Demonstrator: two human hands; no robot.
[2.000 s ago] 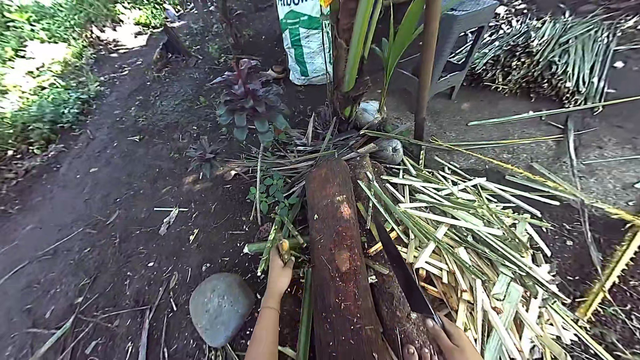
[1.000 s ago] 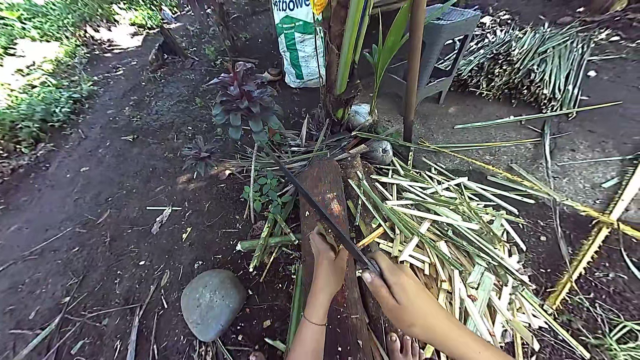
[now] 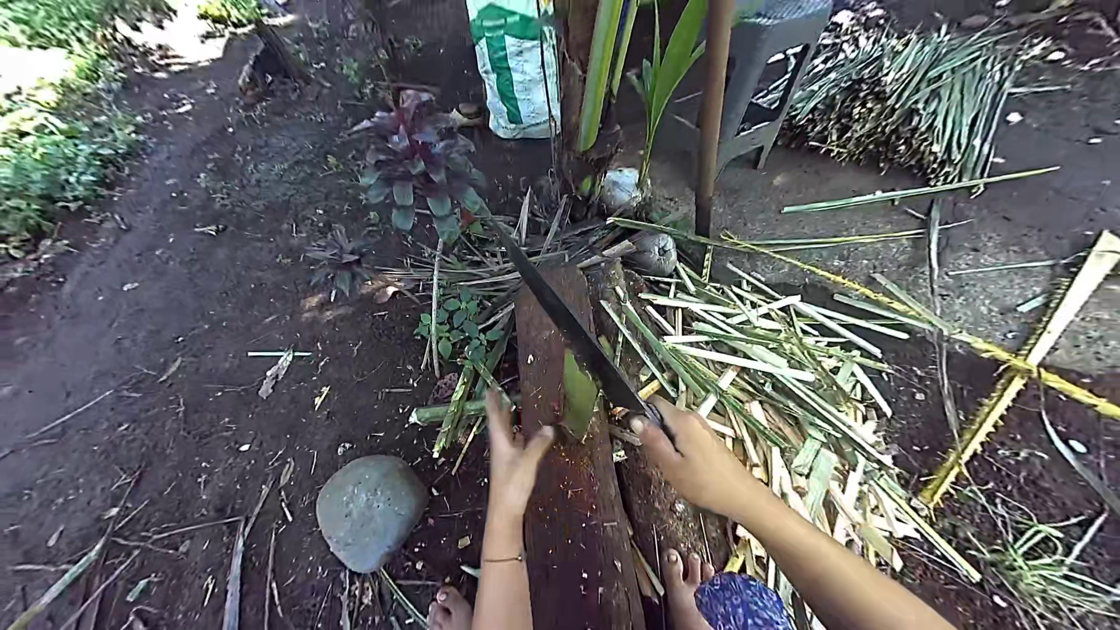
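My right hand grips the handle of a long dark machete, whose blade slants up and left across a reddish-brown wooden beam. Just left of the blade's lower part, a short green piece of plant stalk rests on the beam. My left hand is at the beam's left edge, thumb and fingers spread, holding nothing. To the right lies a loose heap of cut green and pale strips.
A round grey stone lies left of the beam. Beyond its far end are coconuts, a wooden post, a white-green sack and a grey plastic stool. Thorny yellow stalks lie at right. My bare feet flank the beam.
My left hand, closed over the beam one second ago, is now spread at its left edge. The machete, low at the right two seconds ago, now crosses the beam.
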